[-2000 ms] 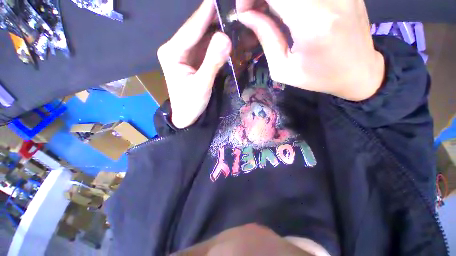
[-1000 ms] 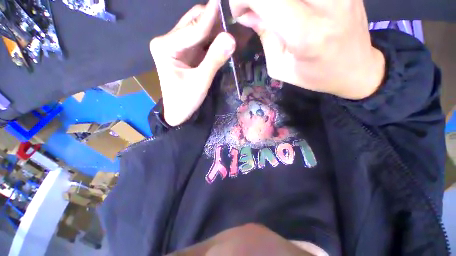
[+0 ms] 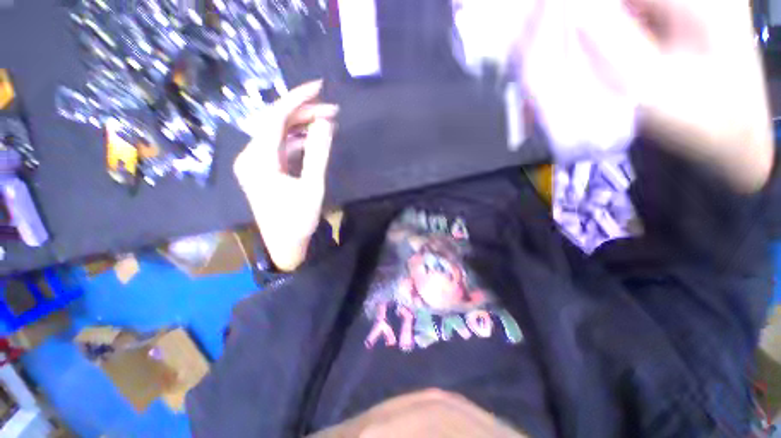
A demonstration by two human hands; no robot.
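Note:
A heap of silvery, black circuit boards (image 3: 184, 60) lies on the dark bench (image 3: 411, 128) at upper left, with an amber panel (image 3: 122, 154) at its lower edge. My left hand (image 3: 287, 171) is beside the heap's right edge, fingers curled but apart, with nothing visible in it. My right hand (image 3: 659, 77) is blurred at upper right, above a box of lilac packs (image 3: 593, 201); whether it holds anything cannot be told.
A white strip (image 3: 360, 38) lies at top centre. A lilac pack (image 3: 24, 210) lies at the left bench edge. Below the bench are a blue bin (image 3: 38, 295) and an open carton (image 3: 154, 368) on the blue floor. A black jacket fills the lower centre.
The hands have moved apart; the thin strip-like piece they held in front of the chest no longer shows in them. The view has shifted, showing more bench and the heap.

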